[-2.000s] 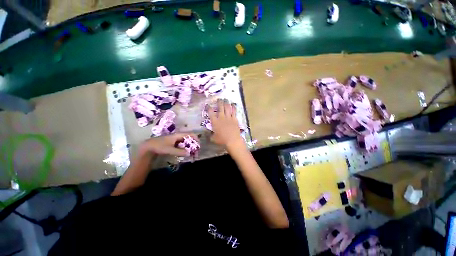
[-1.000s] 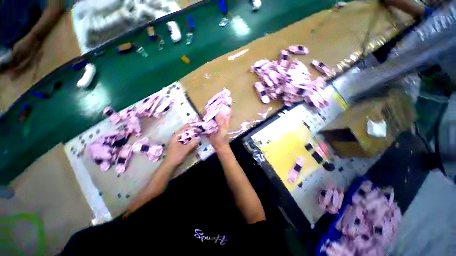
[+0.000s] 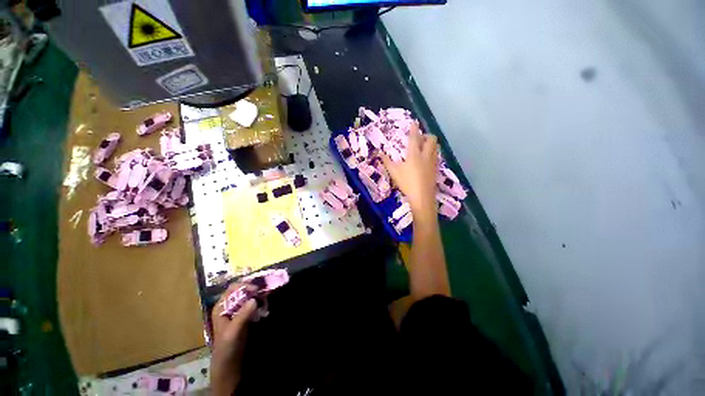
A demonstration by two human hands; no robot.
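Observation:
My left hand [image 3: 234,313] holds a few pink device units [image 3: 267,280] near the front left corner of the perforated fixture plate [image 3: 328,220]. My right hand [image 3: 417,166] reaches over the blue tray [image 3: 340,158], fingers on the heaped pink units; whether it grips one is hidden. One pink unit [image 3: 287,230] lies on the yellow pad [image 3: 249,232], with small black blocks [image 3: 282,191] behind it. A few pink units [image 3: 338,197] lie on the plate between the pad and the tray.
A pile of pink units [image 3: 135,189] covers part of the brown sheet [image 3: 116,309] at left. A grey machine head [image 3: 166,58] stands behind, with a taped box [image 3: 259,128] and a mouse [image 3: 298,112] near it. A monitor [image 3: 371,3] shows at the top. A white wall is at right.
The view has turned right towards the machine and tray. My hands, together over the brown sheet's edge before, are now apart: left with units near the plate, right at the blue tray.

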